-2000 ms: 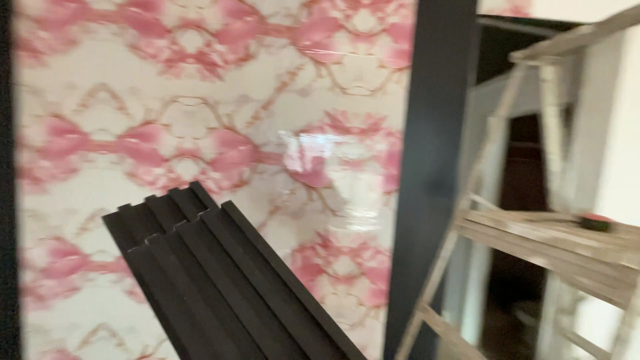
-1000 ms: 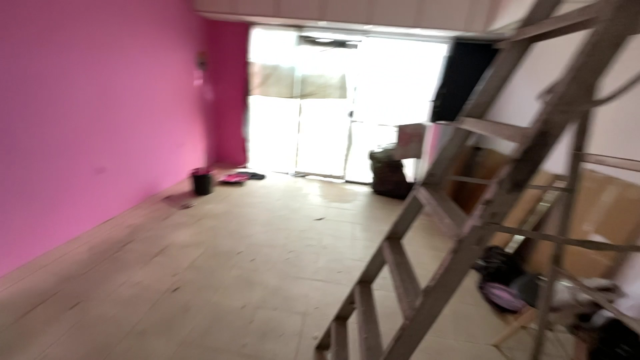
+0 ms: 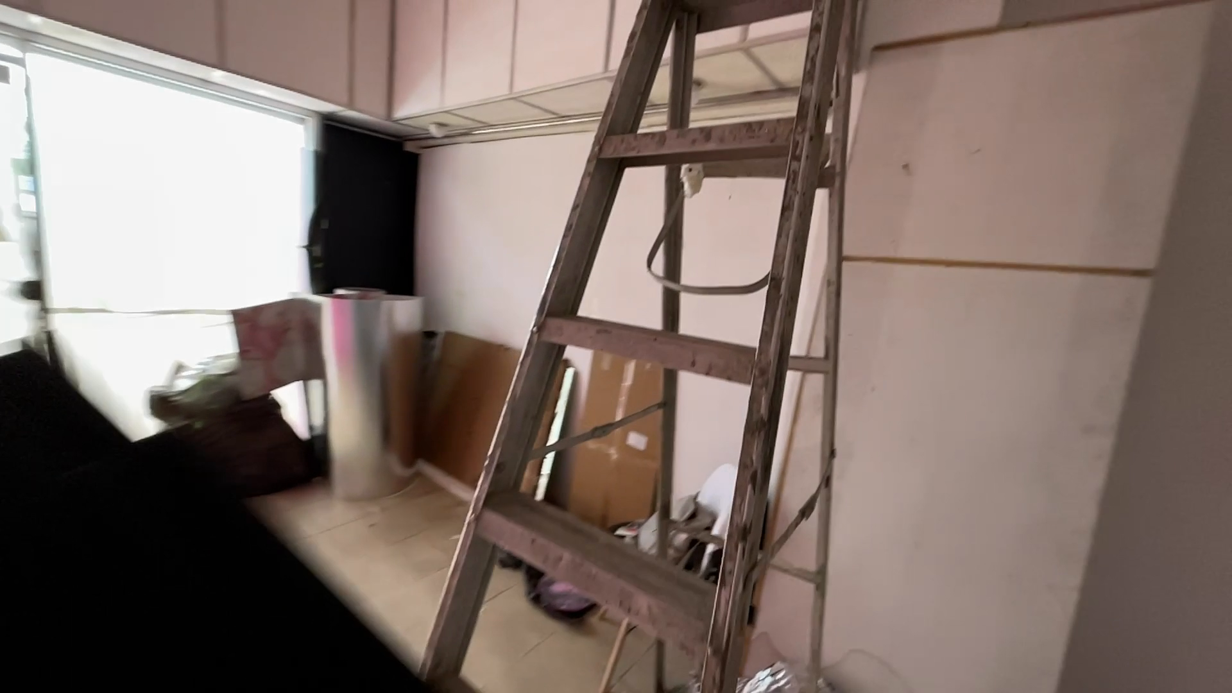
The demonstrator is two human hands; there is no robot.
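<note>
Neither of my hands shows in the head view, so what they hold or touch cannot be seen. A large black shape with a slanted edge, blurred and very near, fills the lower left; it looks like the dark ribbed panel of the earlier frame, though its ribs do not show here. A worn wooden stepladder stands open in the centre, with flat treads and a loop of cable hanging at its rear.
Behind the ladder, brown cardboard sheets lean on the pale wall. Shiny upright rolls and a dark bag stand near the bright window. A purple item lies on the tiled floor among clutter.
The view has swung widely, from a pink floral panel, past a pink wall, to the ladder and pale wall. The black shape at lower left was not in view one second ago.
</note>
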